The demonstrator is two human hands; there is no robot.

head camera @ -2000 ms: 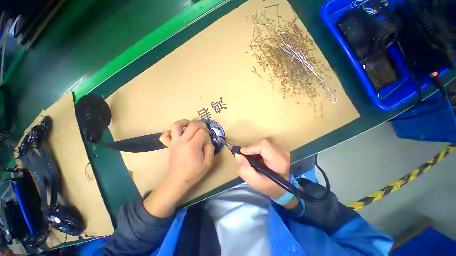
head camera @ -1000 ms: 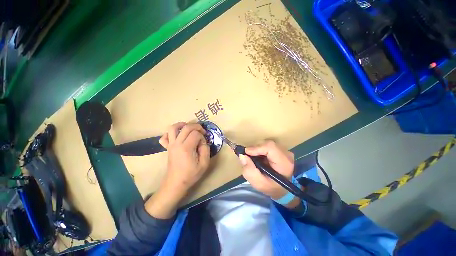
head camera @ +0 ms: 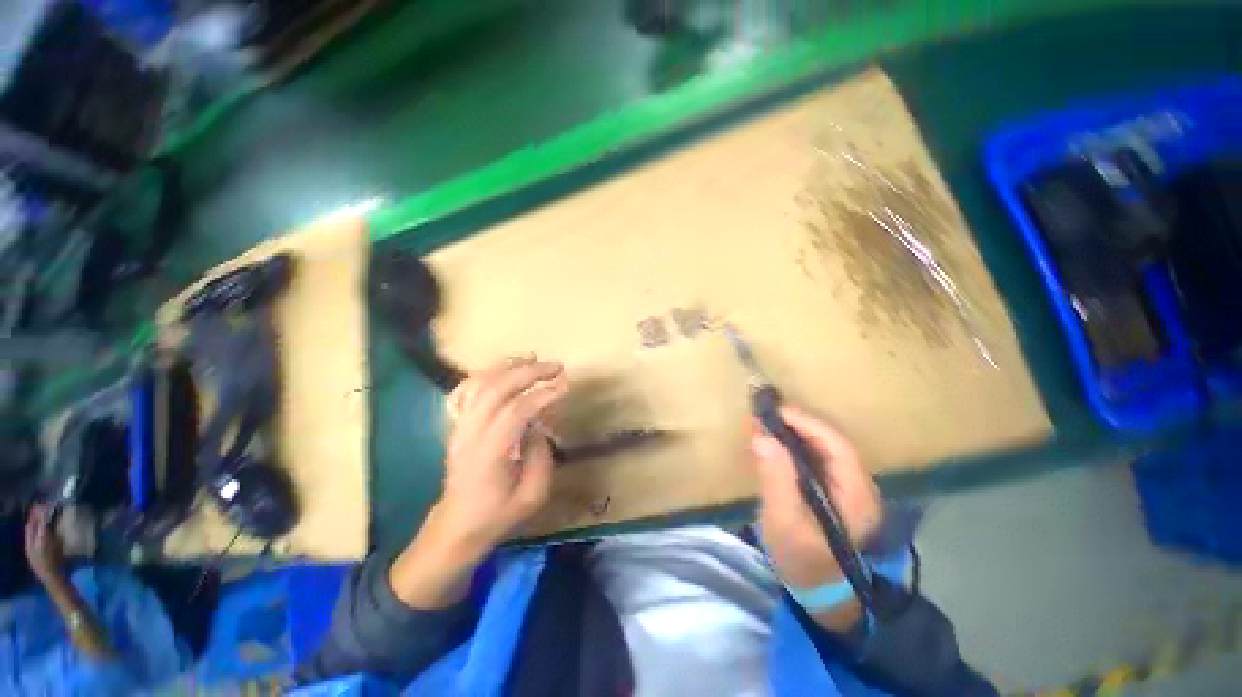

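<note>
The picture is blurred. My left hand is closed around the black headband of a headphone. One round ear cup lies at the left end of the tan cardboard sheet. A thin dark piece sticks out to the right from under my left fingers; I cannot tell if it is the other cup seen edge-on. My right hand holds a black pen-like tool, probably a soldering iron. Its silver tip points up and away from the headphone, beside the printed characters.
Tiny brown bits with silver strands lie on the cardboard sheet at right. A blue bin with black items stands at far right. More black headphones lie on the left cardboard. Another person's hand shows at lower left.
The view has swung, shifting the scene. The tool tip has moved away from the ear cup. The cup's shiny inner face no longer shows by my left fingers; a thin dark edge shows instead.
</note>
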